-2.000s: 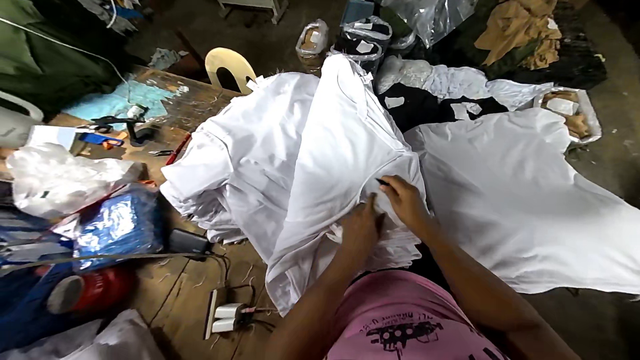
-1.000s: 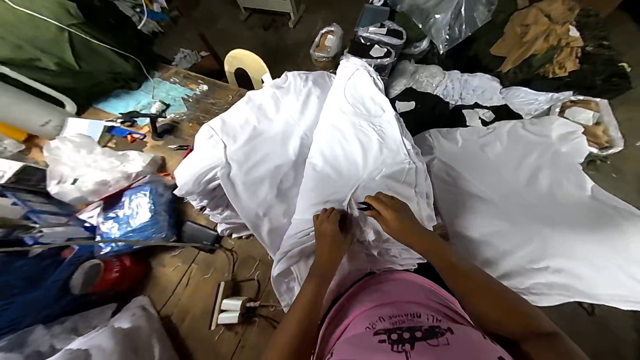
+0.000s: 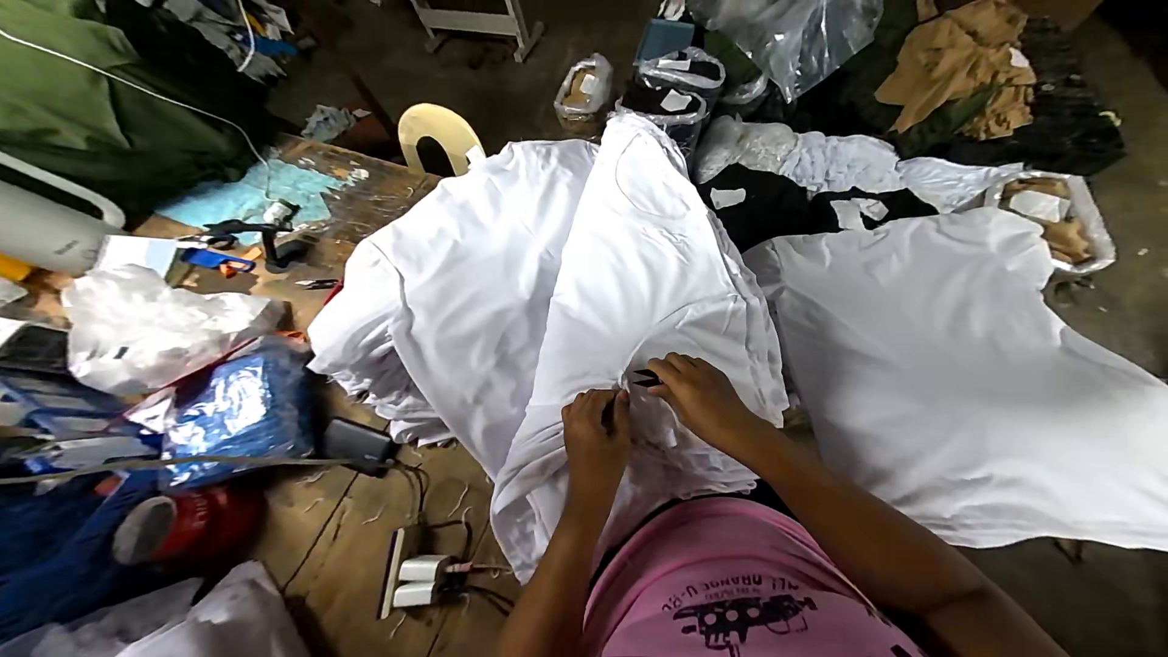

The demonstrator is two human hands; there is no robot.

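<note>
A stack of white T-shirts (image 3: 474,274) lies in front of me, with the half-folded top shirt (image 3: 639,255) spread over its right side. My left hand (image 3: 598,429) pinches the fabric near the hem or sleeve edge; which edge it is I cannot tell. Just to the right, my right hand (image 3: 693,392) holds small dark thread snips (image 3: 646,378), their blades pointing left at the pinched cloth. Another white shirt (image 3: 949,365) is spread out flat at the right.
On the left are a white plastic bag (image 3: 164,328), a blue plastic-wrapped package (image 3: 242,411), a black power adapter (image 3: 359,445) and a power strip with white plugs (image 3: 420,584). Black garments (image 3: 757,201) and plastic-wrapped bundles (image 3: 675,91) lie beyond the stack. A cream chair back (image 3: 440,137) stands behind.
My left hand has moved away from the right hand's wrist area to pinch the cloth beside the snips. My right hand has shifted slightly down onto the cloth.
</note>
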